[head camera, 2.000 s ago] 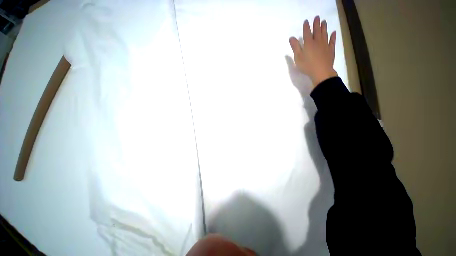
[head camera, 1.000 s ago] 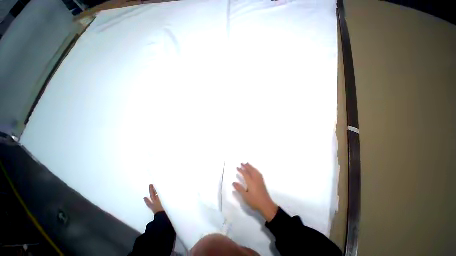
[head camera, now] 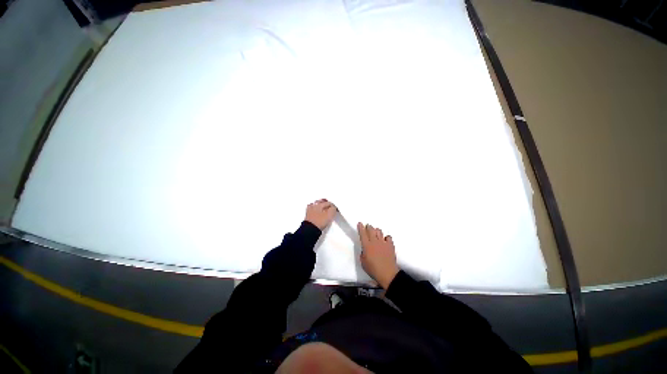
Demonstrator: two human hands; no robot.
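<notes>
White fabric (head camera: 241, 146) covers most of the table in bright layers. My left hand (head camera: 320, 213) is on the fabric near the table's front edge, fingers curled at a small fold; it seems to pinch the cloth there. My right hand (head camera: 377, 252) lies just to its right and a little nearer me, palm down with fingers together on the fabric. A narrow greyish gap or fold runs between the two hands. Overexposure hides most layer edges.
A long dark metal bar (head camera: 539, 169) lies along the fabric's ragged right edge and overhangs the near table edge. Brown paper (head camera: 607, 146) covers the table beyond it. A narrow dark strip (head camera: 55, 120) lies at the far left. Grey floor with yellow lines (head camera: 110, 310) shows below.
My hands have come together near the front edge; the left moved right and up onto the fabric. The view has shifted, showing more floor and the bar's overhanging end. The dividing line across the fabric no longer shows.
</notes>
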